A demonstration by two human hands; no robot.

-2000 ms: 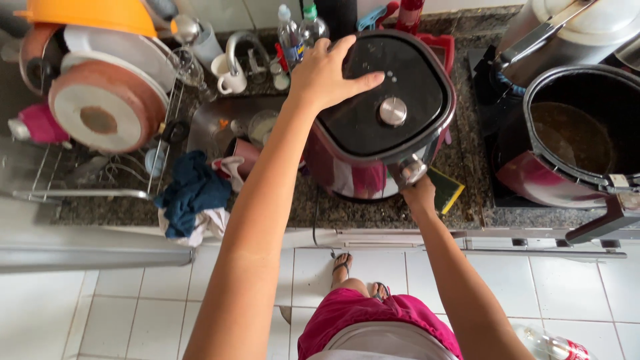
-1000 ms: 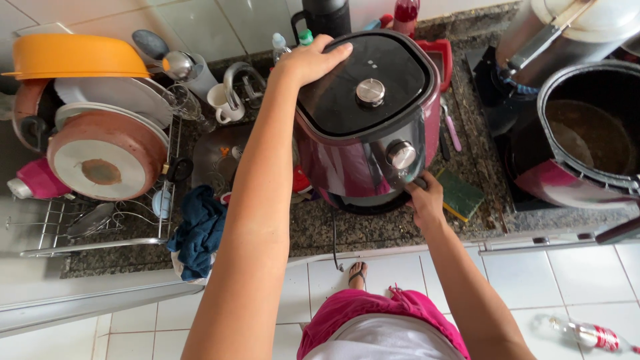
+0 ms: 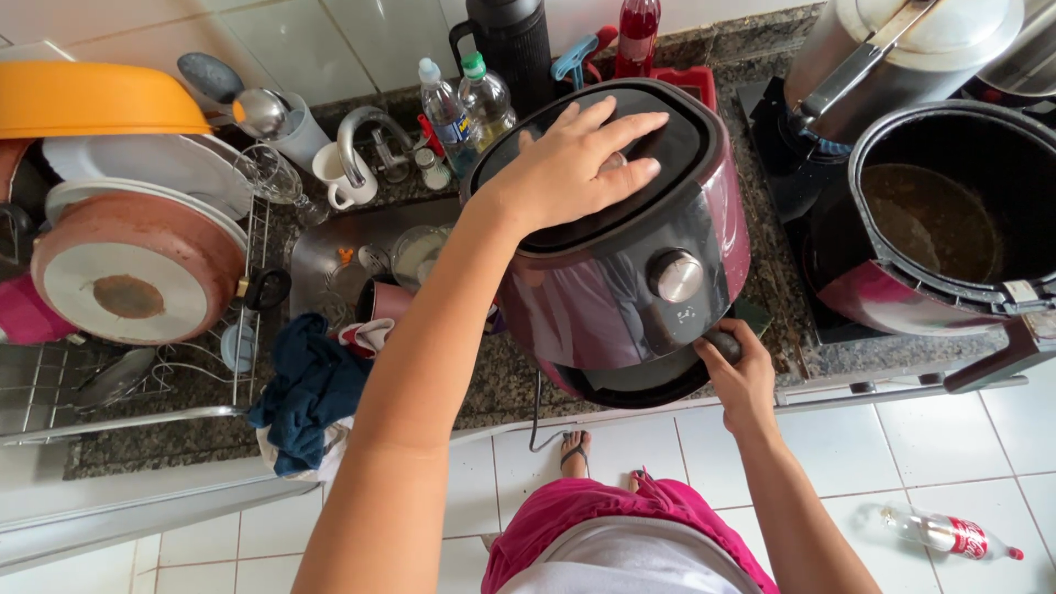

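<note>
An air fryer body (image 3: 610,305), burgundy and black with a silver dial (image 3: 676,276), stands on the granite counter near its front edge. My left hand (image 3: 582,165) lies on its black top, fingers spread, mostly covering the round top knob. Low at the front right corner, my right hand (image 3: 742,367) has its thumb and fingers around a small dark rounded object (image 3: 724,346); what it is cannot be told. The fryer's drawer cavity shows dark under the front. Its separate basket (image 3: 932,223), holding brownish liquid, sits at right, over the cooktop. A sponge is mostly hidden behind my right hand.
A pressure cooker (image 3: 891,74) stands at the back right, a blue flame beneath it. On the left are a sink (image 3: 318,247), a dark blue cloth (image 3: 309,388) and a rack of dishes (image 3: 247,330). Bottles and a black thermos (image 3: 511,58) stand behind. A plastic bottle (image 3: 949,532) lies on the floor.
My left hand has shifted from the far left edge of the fryer's top to its middle, over the knob. A dark rounded object now shows in my right hand.
</note>
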